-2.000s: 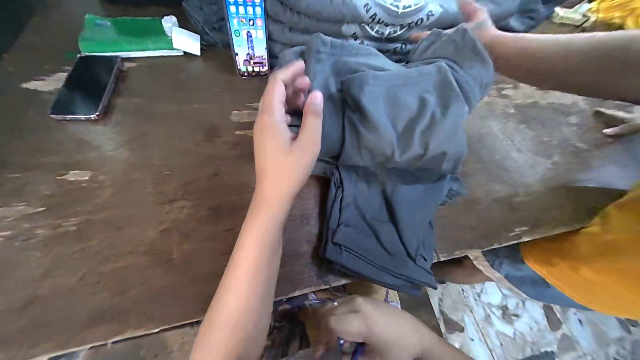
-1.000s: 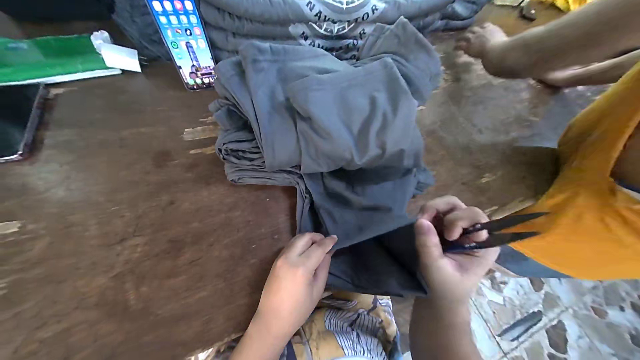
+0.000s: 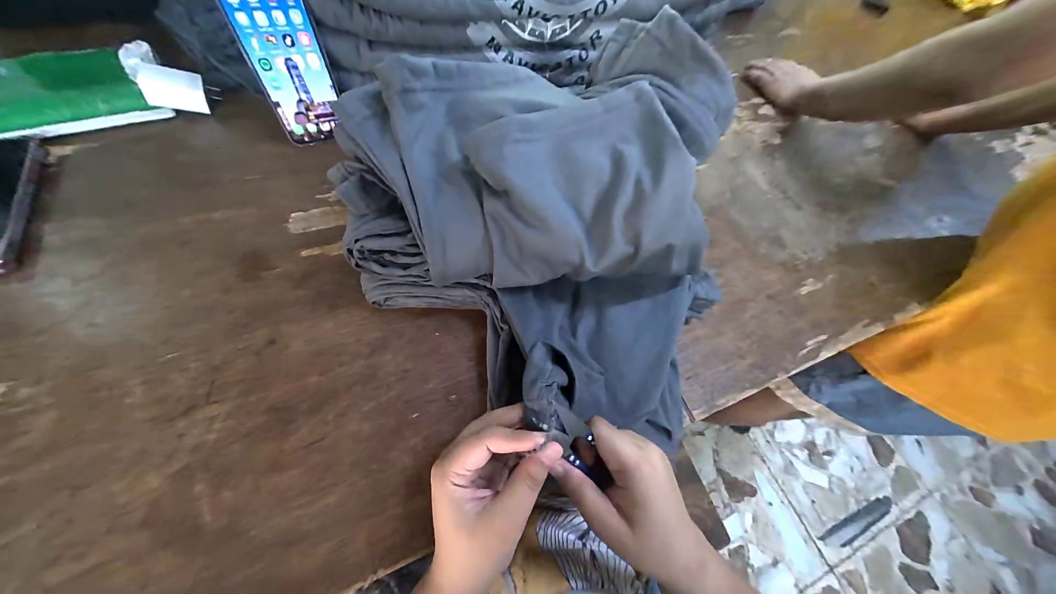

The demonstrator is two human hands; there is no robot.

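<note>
A folded pile of grey cloth garments (image 3: 577, 190) lies on the wooden table, its lower part hanging toward me over the near edge. My left hand (image 3: 495, 487) pinches the hem of the grey garment (image 3: 544, 384) between thumb and fingers. Close against it on the right, my right hand (image 3: 631, 487) grips a small pair of scissors or thread snips (image 3: 590, 462), dark-handled, with the blades at the hem. The fingers partly hide the tool and the pinched cloth edge.
Behind the pile are stacked grey garments with printed writing (image 3: 412, 29) and a lit smartphone (image 3: 285, 74). At left on the table (image 3: 206, 371) lie a green packet (image 3: 70, 91) and a dark phone (image 3: 16, 198). A person in orange (image 3: 982, 330) stands at right, one hand (image 3: 780, 82) on the table.
My left hand has gone from beside the upper pile to the hem of the lower cloth. My right hand has brought the tool from the right side to the hem, beside my left fingers.
</note>
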